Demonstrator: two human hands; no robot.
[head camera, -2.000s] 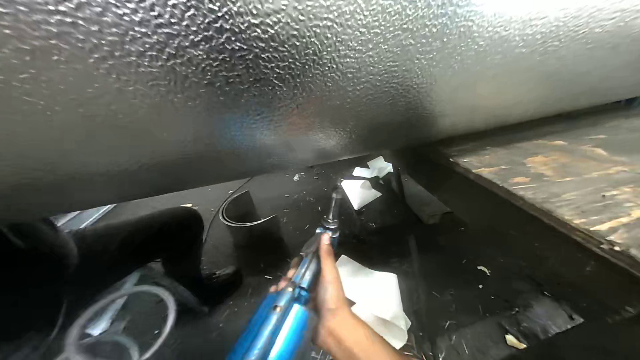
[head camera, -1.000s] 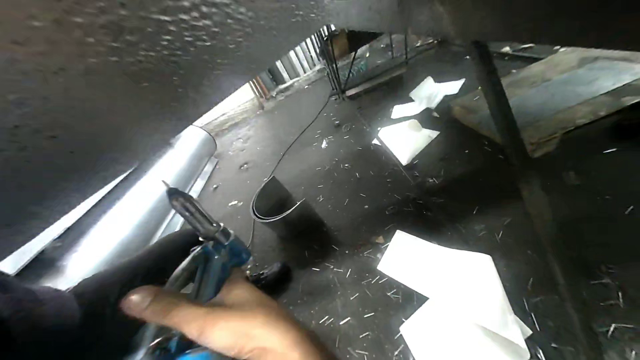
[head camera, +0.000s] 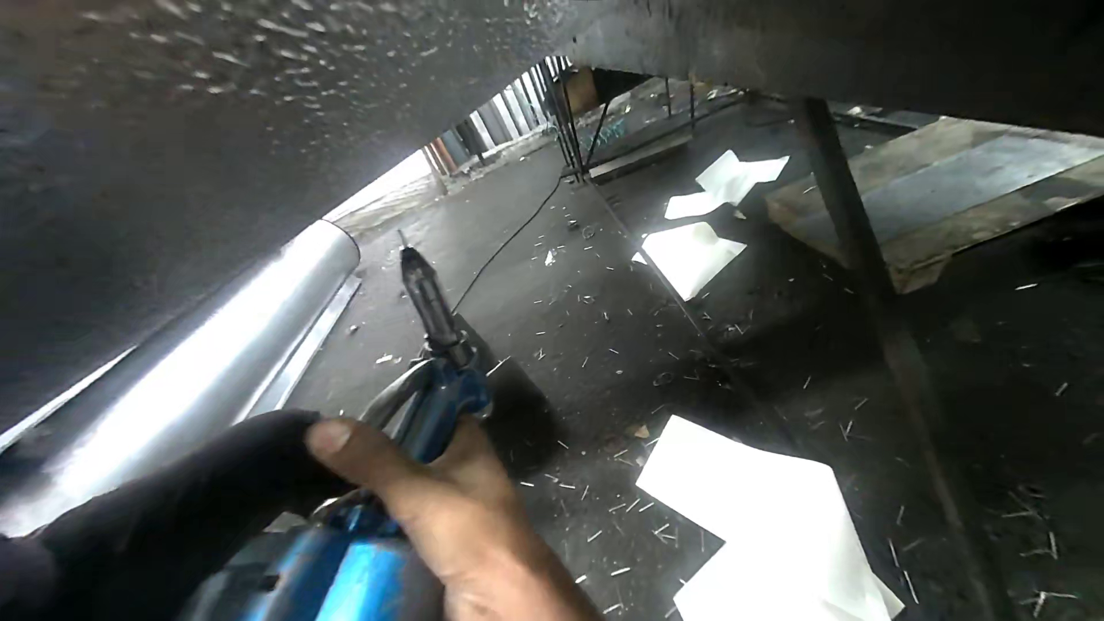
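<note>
A blue rivet gun (head camera: 448, 379) slants up from the lower left, with its dark nose tilted up and a thin metal pin at the tip. My right hand (head camera: 466, 500) is wrapped around its body below the nose, with the thumb lying to the left. The tool's wide blue lower end runs out of the frame at the bottom. My left hand is not in view. Overhead, close to the tool, hangs a large textured metal surface (head camera: 216, 112). Right of my hand, white sheets (head camera: 768, 526) lie on the dark floor.
A shiny metal roll (head camera: 233, 336) lies at the left, near a black-clad limb (head camera: 198, 483). More white sheets (head camera: 690, 254) lie farther off. A dark metal post (head camera: 845, 207) stands before wooden boards (head camera: 957, 190) at the right. Thin metal pins litter the floor, and a cable (head camera: 517, 233) crosses it.
The view has swung widely since the oldest frame. The rivet gun, still in my right hand, has its nose lower left of the textured surface; since one second ago it stands a little more upright.
</note>
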